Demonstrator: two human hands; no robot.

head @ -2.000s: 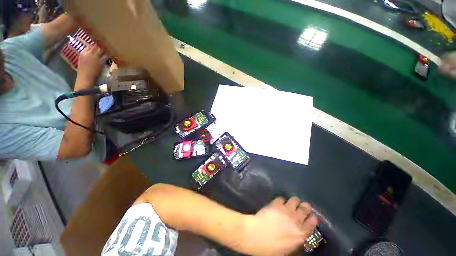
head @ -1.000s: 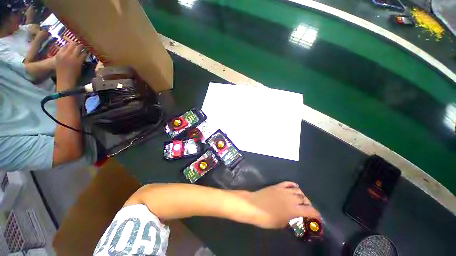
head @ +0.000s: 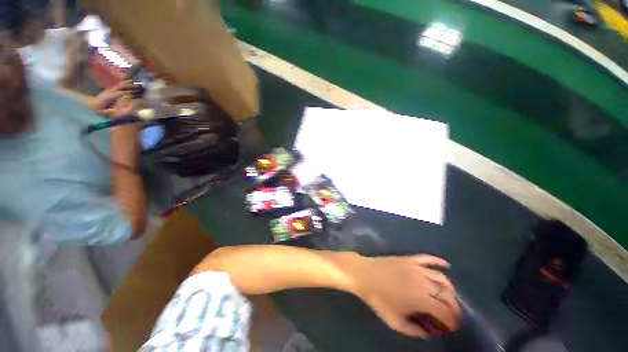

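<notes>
My left hand (head: 413, 292) reaches in from the lower left and is closed around an electronic unit (head: 430, 323). Only a dark, reddish part of the unit shows under my fingers. A thin pale streak runs from beside my fingers toward the bottom edge; I cannot tell what it is. My right hand is out of the picture. Several open units (head: 297, 225) with red and green insides lie in a blurred cluster left of a white sheet (head: 379, 161).
A black smartphone (head: 547, 271) lies at the right. A dark blurred shape touches the bottom edge below it. A cardboard divider (head: 186, 48) and a black bag (head: 200, 141) stand at upper left, beside a person in light blue. The green conveyor (head: 344, 55) curves behind the cream edge.
The unit showed its gold spot and red part beside my fingers; now my left hand mostly covers it. The round speckled dish is no longer clearly visible. The view has shifted and blurred.
</notes>
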